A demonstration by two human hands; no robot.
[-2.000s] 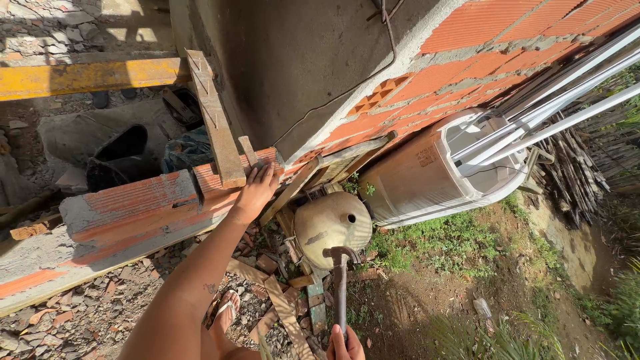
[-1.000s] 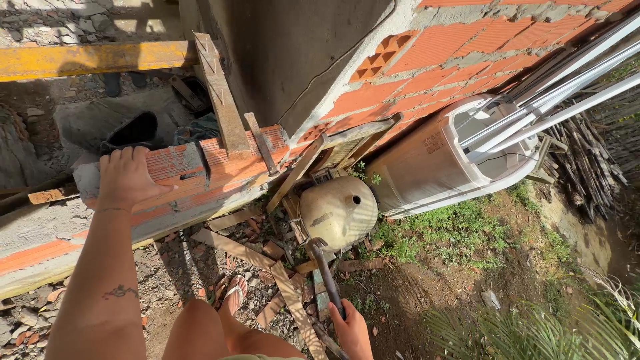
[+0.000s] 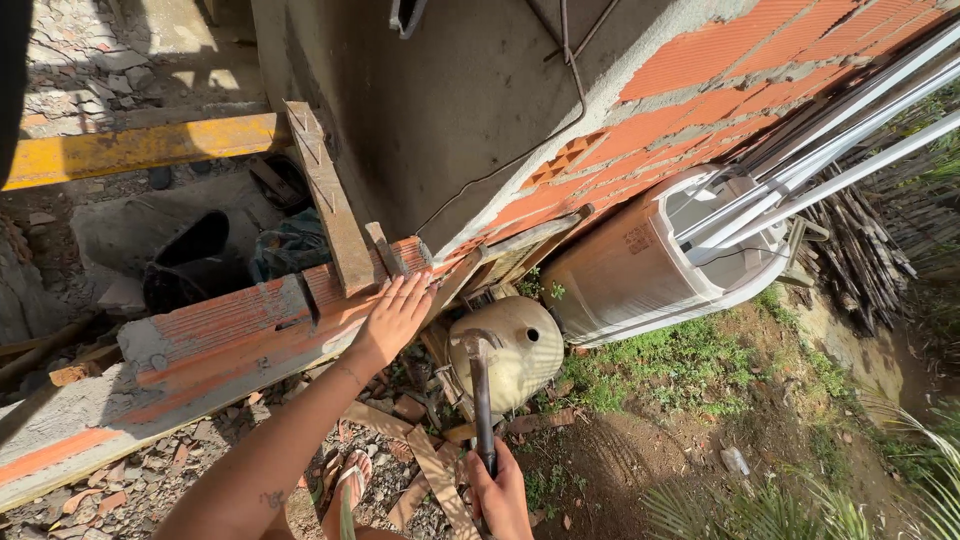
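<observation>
My left hand [image 3: 399, 313] lies flat with its fingers extended on the side of the low hollow-brick wall [image 3: 225, 322], close to the corner. Just beyond its fingertips, a short wood piece [image 3: 384, 249] rests on the wall top. A wooden board [image 3: 330, 202] with nails sticking out of it leans beside that piece. In my right hand [image 3: 499, 487] is the dark handle of a claw hammer [image 3: 482, 397], its head up, in front of a round cream-coloured vessel [image 3: 517, 352] with a hole.
A white tub [image 3: 622, 270] holding long white bars stands against the brick wall [image 3: 697, 82]. Broken brick and wood strips [image 3: 435, 480] cover the ground around my sandalled feet. A yellow beam [image 3: 150, 150] crosses at upper left, above black buckets [image 3: 187, 262]. Bent rebar [image 3: 577, 75] juts near the plastered wall.
My left hand has moved right along the low wall, from its left end to beside the short wood piece. The hammer in my right hand now points more upright.
</observation>
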